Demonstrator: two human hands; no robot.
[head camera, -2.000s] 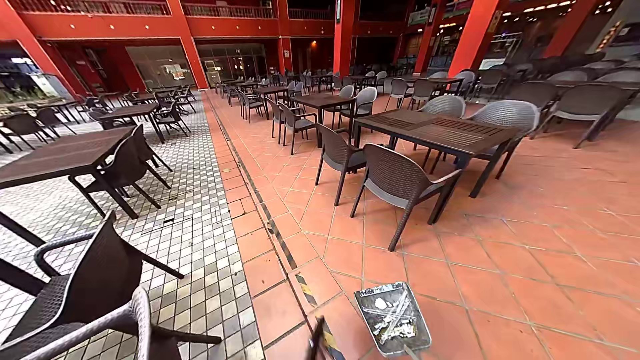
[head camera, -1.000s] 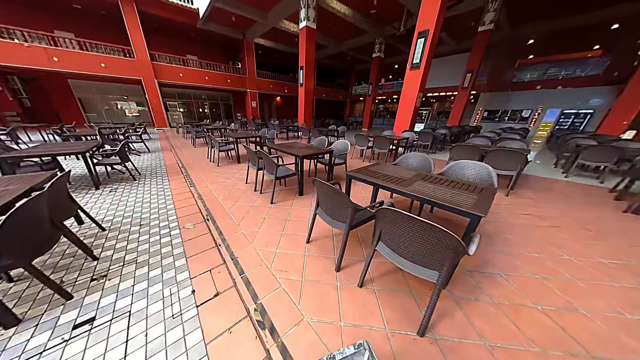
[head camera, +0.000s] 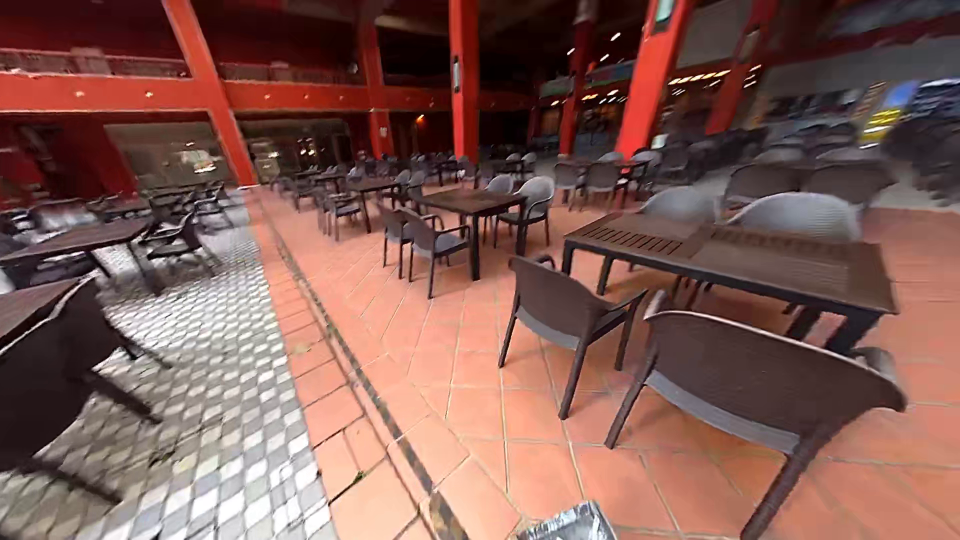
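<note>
Neither my left hand nor my right hand shows in the head view, so what they hold is hidden. A grey dustpan-like tray (head camera: 571, 525) with crumpled, shiny material in it juts into the bottom edge, over the terracotta tiles. To its right and ahead stand a brown woven armchair (head camera: 765, 375) and another armchair (head camera: 559, 304), their backs toward me. Both are beside a dark slatted table (head camera: 735, 259).
More tables, such as a dark table (head camera: 472, 201), and chairs stretch toward red pillars (head camera: 465, 82). Grey-white paving (head camera: 225, 375) lies left of the tiles, with a dark chair (head camera: 45, 382) at the near left. A dark drain-like strip (head camera: 367, 382) runs forward.
The view has tilted up since two seconds ago. The tray, fully in view then, now shows only at the bottom edge. A dark rod tip at the bottom is out of view.
</note>
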